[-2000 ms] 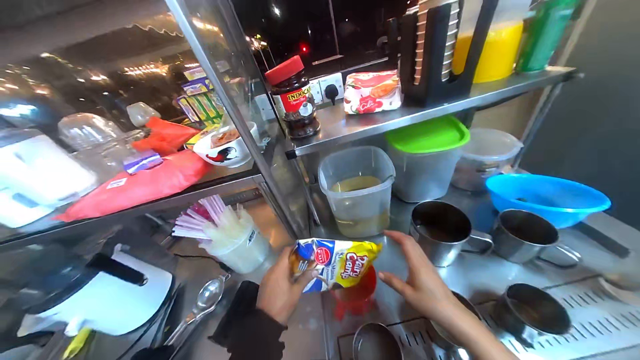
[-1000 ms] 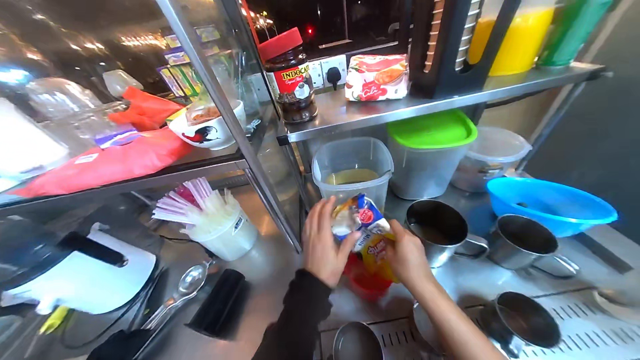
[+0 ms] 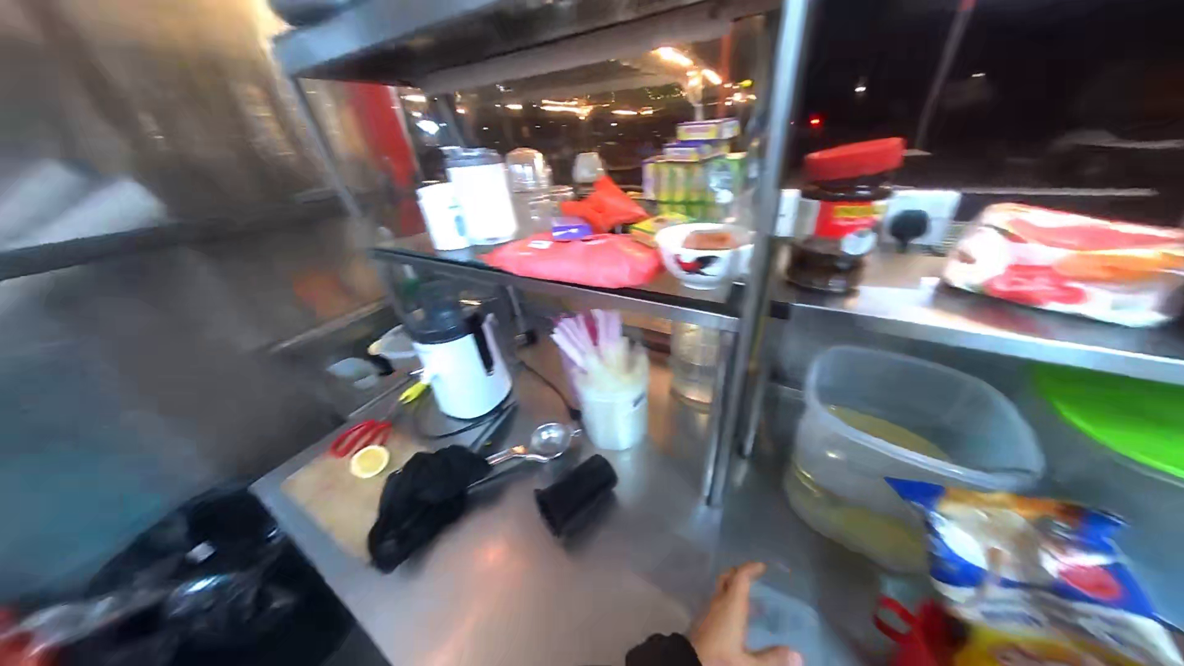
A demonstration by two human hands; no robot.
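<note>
My left hand [image 3: 731,624], in a black sleeve, is low at the bottom centre with its fingers apart. Right beside it is a pale translucent item [image 3: 784,618]; whether they touch is unclear. At the lower right is a blue, white and yellow plastic packet [image 3: 1036,564], in front of a translucent tub [image 3: 911,435] of yellowish liquid. A red plastic handled container [image 3: 920,629] shows partly beside the packet. My right hand is out of view, so what supports the packet cannot be seen.
On the steel counter are a black cylinder [image 3: 575,495], a strainer [image 3: 550,441], a bundle of black cloth [image 3: 425,499], a straw tub [image 3: 615,416], a white juicer [image 3: 462,370], red-handled scissors [image 3: 361,437] and a cut lemon [image 3: 369,461]. A steel post [image 3: 763,240] rises mid-view.
The view has swung left. My left hand has let go of the packet, which both hands were handling before. My right hand has gone out of view.
</note>
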